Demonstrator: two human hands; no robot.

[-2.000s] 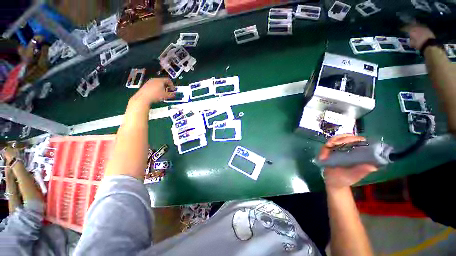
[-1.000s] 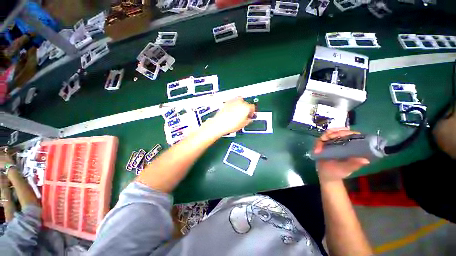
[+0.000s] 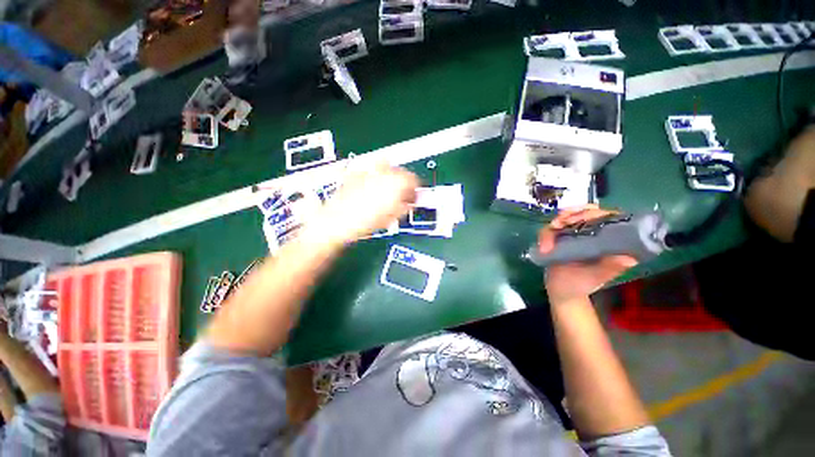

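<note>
My right hand (image 3: 581, 254) holds the grey electric screwdriver (image 3: 617, 241), its tip pointing left, below the front of the screw feeder (image 3: 572, 116). My left hand (image 3: 384, 201) is blurred and bright over a white housing (image 3: 447, 212) at the right end of a group of housings; its fingertips seem to touch it, but the grip cannot be made out. A single housing with a blue strip (image 3: 413, 272) lies nearer me. Another housing (image 3: 309, 150) lies just beyond the white line.
A pink-red compartment tray (image 3: 116, 344) stands at left, beside small oblong panels (image 3: 217, 290). More housings (image 3: 733, 37) lie in a row at far right. Two housings (image 3: 695, 134) lie right of the feeder. A person's arm (image 3: 782, 192) is at right, another person's arm (image 3: 27, 361) at left.
My left hand moved from the housings beyond the line to the near group at right. Fewer housings lie beyond the line, and more overlap at the group's right end. The screwdriver stays in my right hand.
</note>
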